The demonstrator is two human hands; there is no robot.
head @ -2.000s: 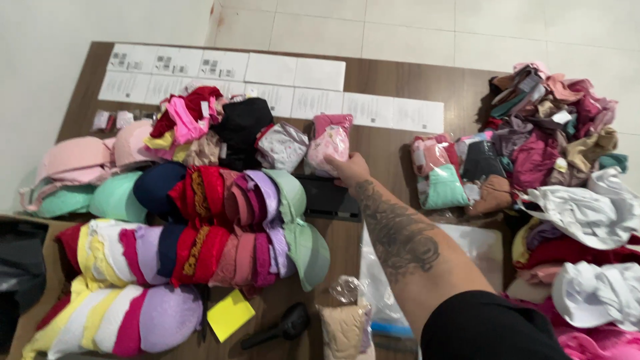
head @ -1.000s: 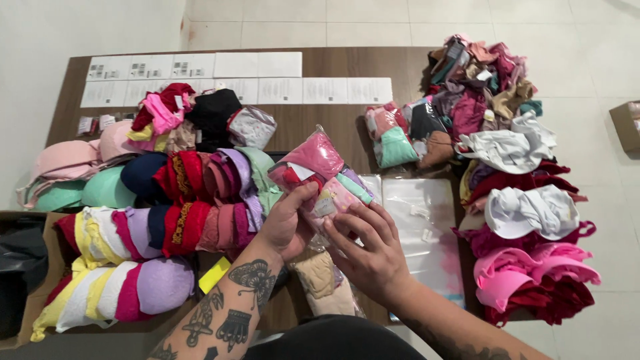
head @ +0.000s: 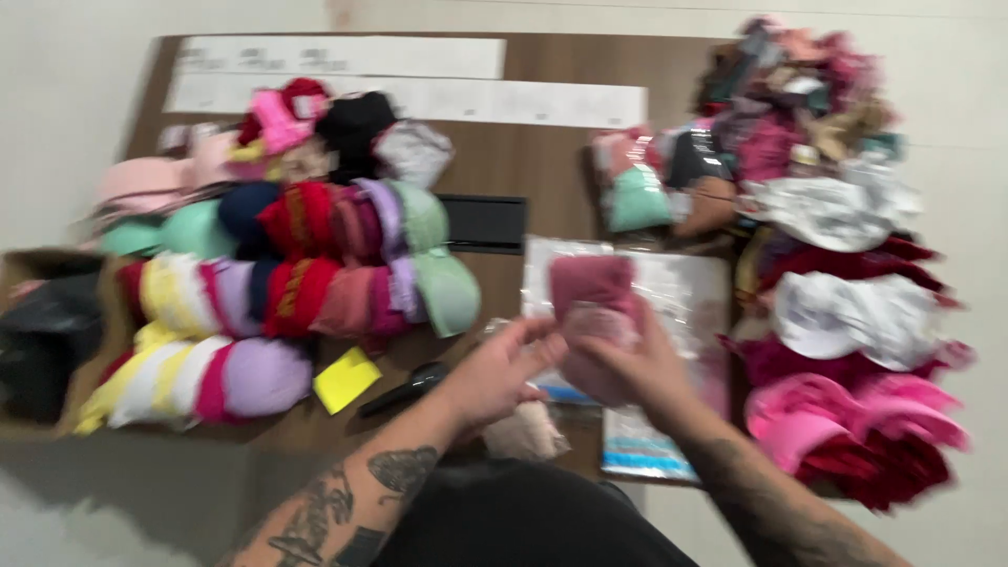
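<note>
Near the middle of the table, my right hand (head: pixel 634 354) holds a bundle of folded pink fabric in clear plastic (head: pixel 592 291), fingers wrapped around its right side. Just left of the bundle is my left hand (head: pixel 504 370), its fingers partly curled; blur hides whether they touch the plastic. Clear plastic bags (head: pixel 681 291) lie flat beneath and beside the bundle. A beige bagged bundle (head: pixel 526 431) rests below my left hand. Two more bagged bundles, one pink and mint (head: pixel 639 189), one black and brown (head: pixel 701 185), lie farther back on the right.
Rows of coloured bras (head: pixel 299 220) cover the table's left, beside a cardboard box (head: pixel 94 346) with black plastic. Printed sheets (head: pixel 551 102) line the back. A black tray (head: pixel 484 224), a yellow note (head: pixel 346 380) and a black handheld tool (head: pixel 405 390) lie mid-table. Garments (head: pixel 843 315) are heaped right.
Two seconds ago one hand reached to a pink bagged bundle behind the black tray; one second ago both hands held it. Now it is turned upright in my right hand, farther right over the clear bags.
</note>
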